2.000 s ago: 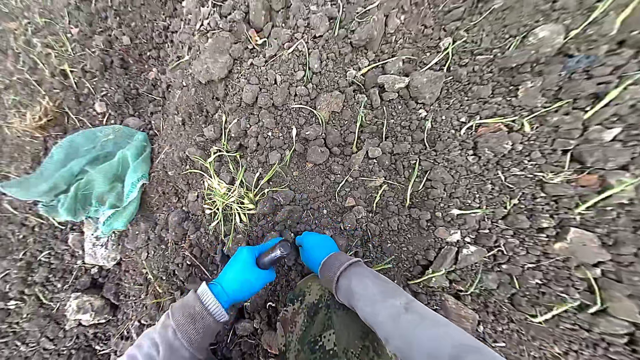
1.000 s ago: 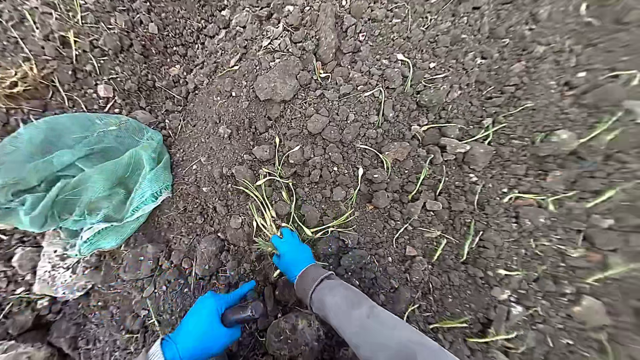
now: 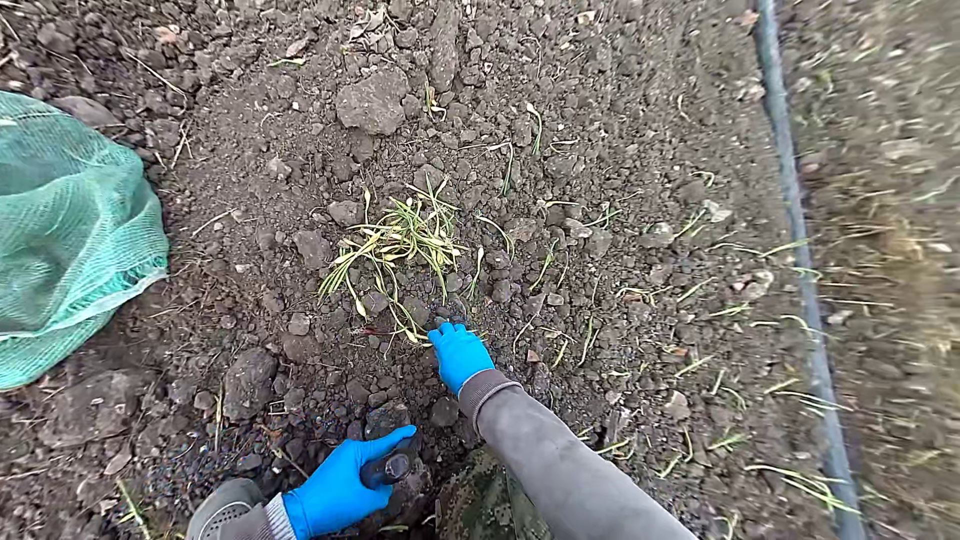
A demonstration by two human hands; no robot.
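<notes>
My left hand [image 3: 341, 480], in a blue glove, grips a short dark handle [image 3: 388, 468] low in the view; the tool's far end is hidden. My right hand [image 3: 460, 355], gloved the same way, is at the soil just below a loose pile of pale green seedlings [image 3: 409, 238]. Its fingertips point down near the lowest seedlings of the pile, and whether they pinch one cannot be made out. Slim seedlings [image 3: 550, 262] stand or lean in the soil to the right of the pile.
Green mesh netting [image 3: 75, 225] lies crumpled at the left. A grey-blue hose or pipe [image 3: 799, 225] runs down the right side. Clods and a large stone [image 3: 373, 102] dot the brown soil. A shoe [image 3: 223, 510] and a camouflage-clad knee [image 3: 487, 499] show at the bottom.
My right hand was at the seedling pile one second ago and is now just below and right of it. The view has shifted, bringing the pipe in. The handle stays in my left hand.
</notes>
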